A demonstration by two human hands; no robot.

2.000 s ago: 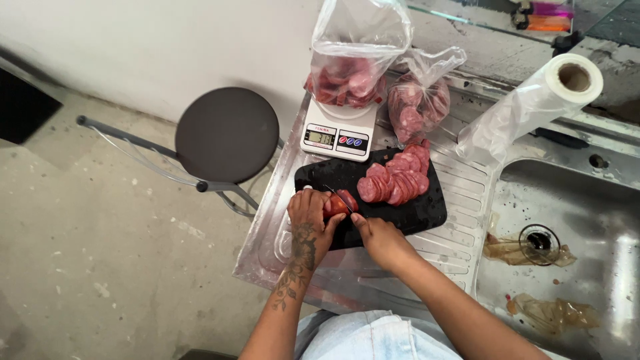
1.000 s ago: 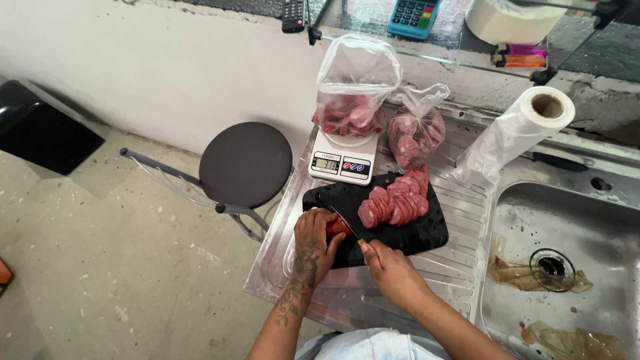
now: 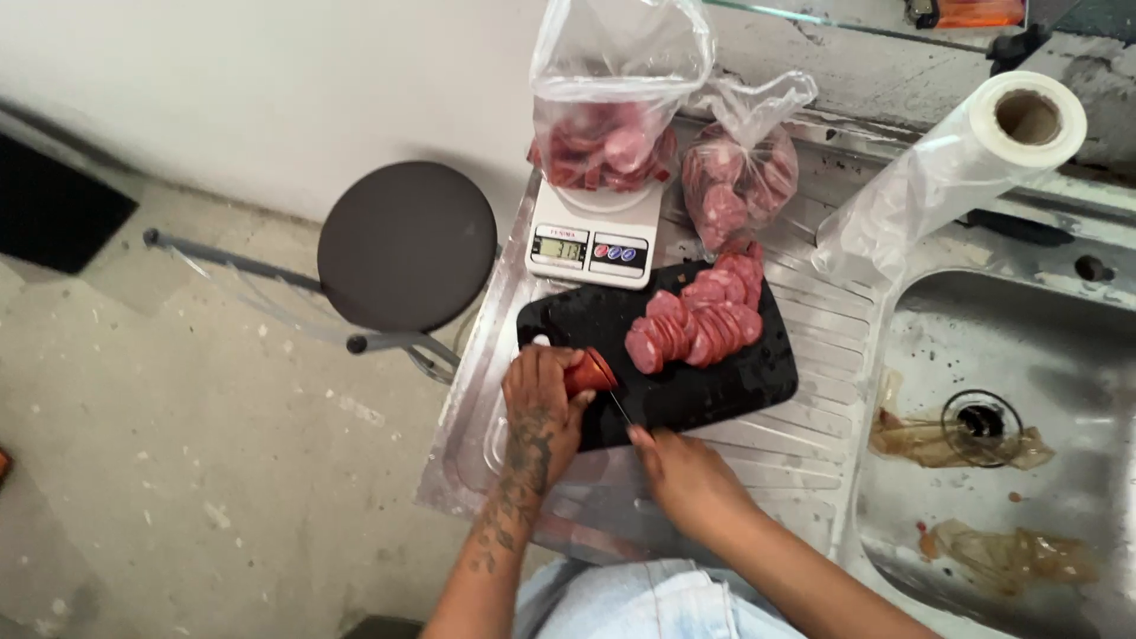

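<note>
My left hand (image 3: 543,395) grips a piece of sausage (image 3: 589,373) at the left end of a black cutting board (image 3: 674,399). In my right hand (image 3: 688,475) is a knife (image 3: 619,406), its thin blade at the sausage's cut right end; the handle is mostly hidden by my fingers. Sausage slices (image 3: 701,319) lie in overlapping rows on the board's right half. Behind the board, a white digital kitchen scale (image 3: 590,253) bears an open clear plastic bag of sausage pieces (image 3: 612,146). A second, gathered bag of sausage (image 3: 741,182) rests beside the scale.
The board lies on a ribbed steel drainboard (image 3: 812,355). To the right is a sink (image 3: 941,524) with wet casing-like scraps (image 3: 1012,550) near its drain. A roll of clear plastic bags (image 3: 958,169) leans at the back. A round dark stool (image 3: 408,244) stands at left.
The knife blade, plainly seen above the board one second ago, now shows only as a thin edge at the sausage. The left hand keeps its hold. The view has shifted.
</note>
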